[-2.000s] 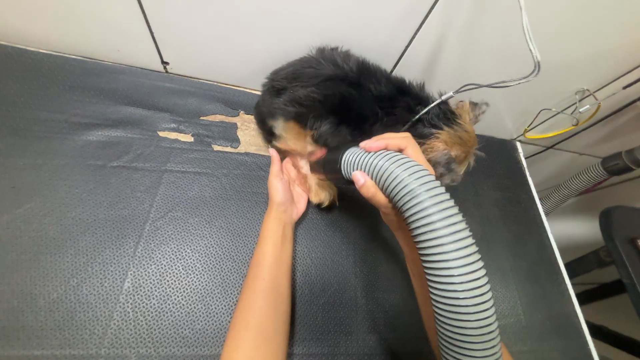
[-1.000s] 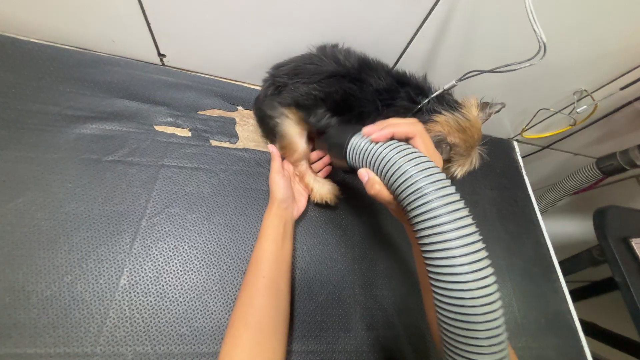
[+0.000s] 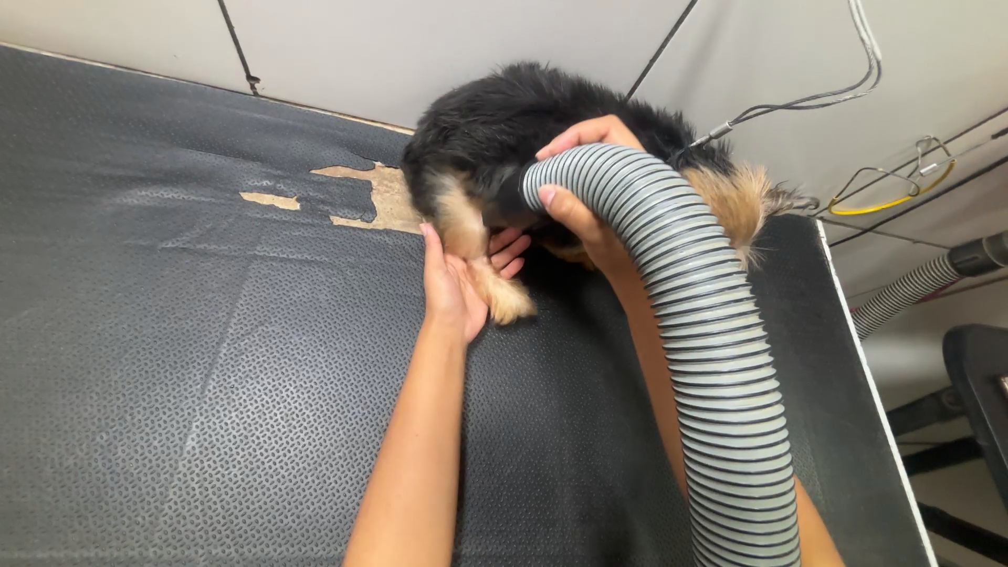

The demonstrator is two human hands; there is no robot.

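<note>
A small black and tan dog stands on the black textured mat, its head at the right and turned away. My left hand, palm up with fingers spread, cups its tan hind leg from below; the paw hangs past the palm. My right hand is wrapped around the end of a grey ribbed dryer hose. The hose's black nozzle points at the dog's belly and thigh, close above my left fingers. The dog's front legs are mostly hidden behind the hose and my right hand.
A tiled wall runs behind the dog. A cable tether comes down from the upper right to its neck. The mat is torn near the wall. Past the table's right edge are a second hose and a black chair-like object.
The nozzle has swung from the front of the hind leg toward the belly and thigh. The dog's head has turned farther away toward the wall. My left hand still supports the leg.
</note>
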